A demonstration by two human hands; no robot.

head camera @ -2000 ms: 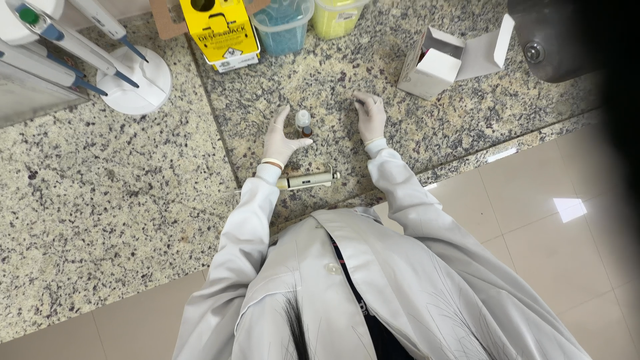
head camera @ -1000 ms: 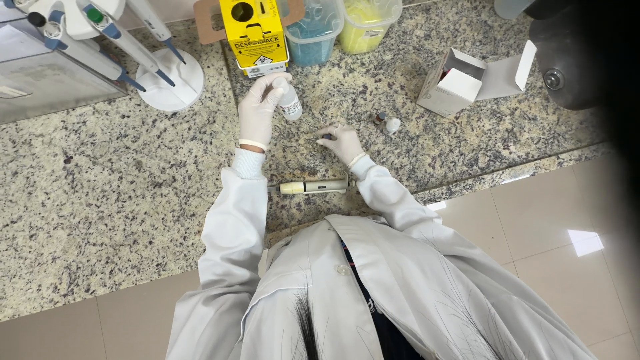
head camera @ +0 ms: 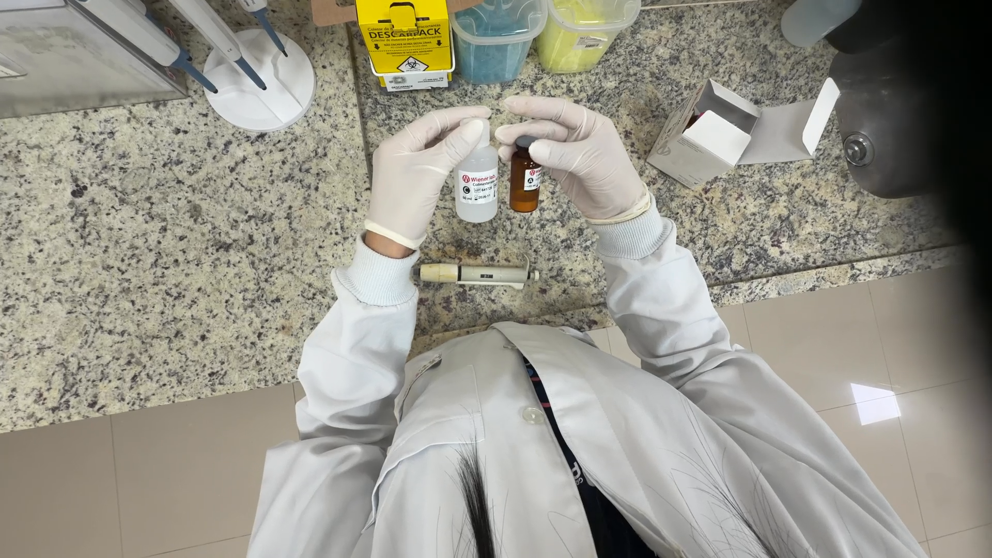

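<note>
Gloved in pale latex, my left hand (head camera: pixel 418 170) grips a white plastic reagent bottle (head camera: pixel 477 190) by its cap end, with the labelled body hanging below the fingers. My right hand (head camera: pixel 577 155), gloved too, holds a small amber glass vial (head camera: pixel 525 190) with a dark cap between thumb and fingers. Bottle and vial are side by side, upright in view and a little apart, their labels facing the camera. Closer to my body, a micropipette (head camera: pixel 488 274) lies sideways on the granite counter between my sleeves.
A pipette stand (head camera: pixel 267 97) with several pipettes is at upper left. Behind my hands are a yellow sharps box (head camera: pixel 407 39), a tub of blue items (head camera: pixel 492 46) and a tub of yellow items (head camera: pixel 581 39). An open carton (head camera: pixel 701 147) stands near a metal sink (head camera: pixel 868 167) at right.
One second ago the white bottle was in my raised left hand and the amber vial was not in my right hand's grip. Now both are held close together, and my right hand is higher up the counter.
</note>
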